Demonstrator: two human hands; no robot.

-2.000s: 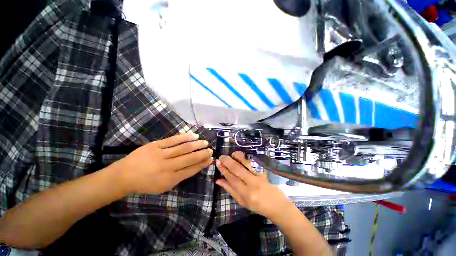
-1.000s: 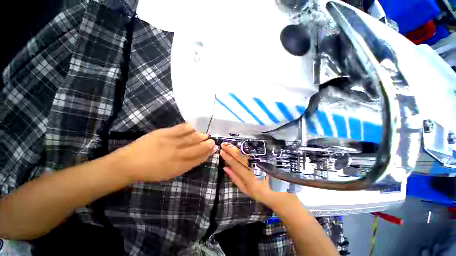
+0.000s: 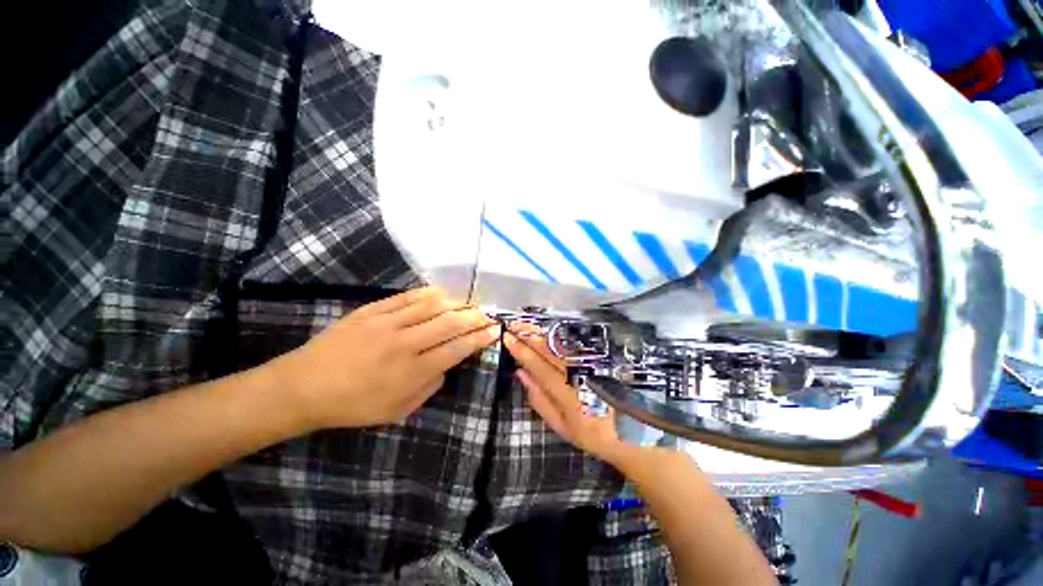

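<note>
A dark plaid garment panel lies under both hands and spreads left. A black strip runs along its seam up to the fingertips. My left hand lies flat on the plaid, its fingertips at the needle area. My right hand lies just right of the strip, its fingertips almost touching the left ones. Neither hand clearly grips the cloth. The white sewing machine head with blue stripes stands over the work. The presser foot is largely hidden by fingers and machine parts.
Metal machine parts sit right of my right hand. The white table edge shows below them. More plaid cloth hangs at the lower right. Blue bins stand at the upper right. A red and yellow mark lies on the grey floor.
Since the oldest frame, both hands have moved up closer to the needle with the plaid, and their fingertips have drawn together. Since the middle frame there is little change beyond a slight view shift.
</note>
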